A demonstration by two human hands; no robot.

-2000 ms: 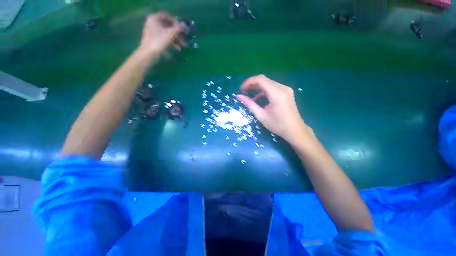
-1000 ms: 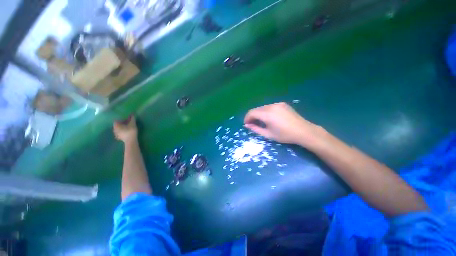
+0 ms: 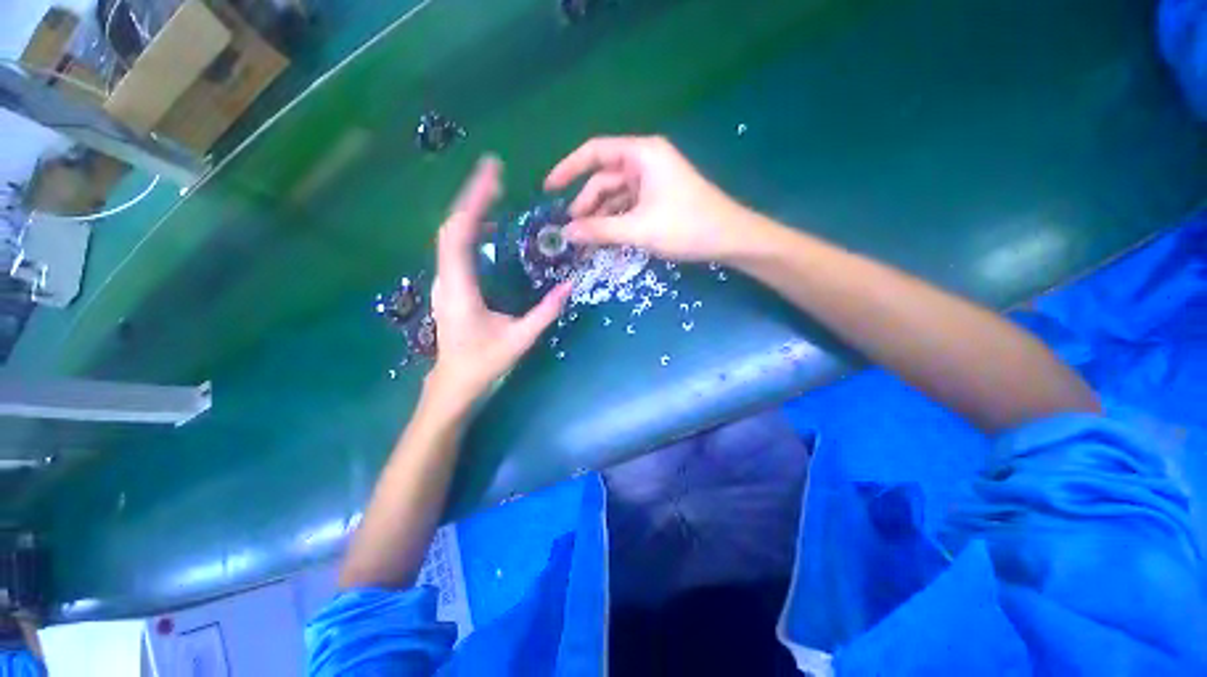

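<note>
A dark round unit (image 3: 547, 242) with a pale ring-like centre shows between my hands, over the left side of the pile of tiny silver clips (image 3: 612, 277). My left hand (image 3: 483, 298) is left of and below the unit, fingers and thumb spread wide; its thumb tip is near the unit's lower edge. My right hand (image 3: 649, 201) is at the unit's upper right, fingers curled, thumb tip at its rim. Whether it grips the unit or a clip is unclear. Other dark units (image 3: 402, 303) lie left of my left hand, partly hidden by it.
The green work surface (image 3: 847, 146) holds a single dark unit (image 3: 437, 131) farther away. Another is cut off at the top edge. An open cardboard box (image 3: 199, 79) stands at the far left. A grey bar (image 3: 113, 401) juts in from the left. Blue fabric shows at the upper right.
My left hand has come back from the far left to beside the pile. My right hand has moved left relative to the pile. A dark unit now shows between them. The view has shifted.
</note>
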